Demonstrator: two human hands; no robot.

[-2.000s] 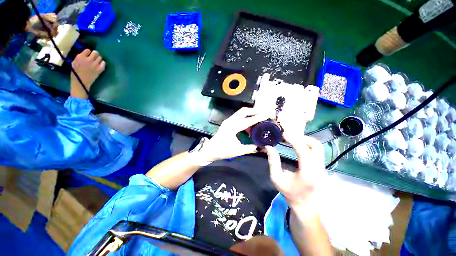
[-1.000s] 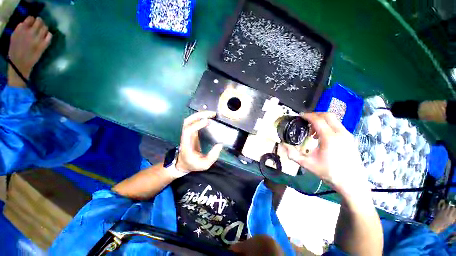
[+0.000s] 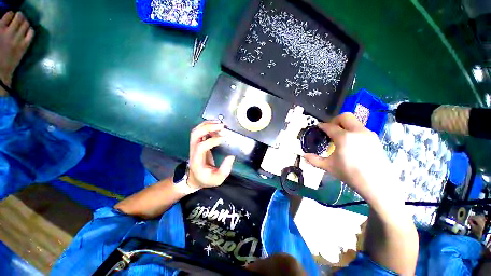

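The round black housing [image 3: 315, 140] sits at the upper right part of the white fixture [image 3: 279, 158]. My right hand [image 3: 350, 148] grips the housing by its rim with thumb and fingers. The ring-ended black arm [image 3: 293, 178] lies on the fixture's lower part, its stem towards the housing. My left hand [image 3: 207, 156] is empty, fingers apart, beside the near left edge of the dark plate [image 3: 224, 101]. The plate bears a pale yellow ring [image 3: 253, 112] with a dark centre.
The black parts tray [image 3: 237, 61] with small silver pieces lies behind. Blue bins stand left [image 3: 171, 24] and right [image 3: 385, 122]. Thin silver slivers [image 3: 198, 50] lie near the left bin. The electric screwdriver [image 3: 451, 118] hangs above the clear blister tray [image 3: 417, 161]. Other workers' hands show at both sides.
The housing has gone from between both hands onto the fixture, held by my right hand. My left hand has let go and moved left. The screwdriver has swung into nearer view since one second ago.
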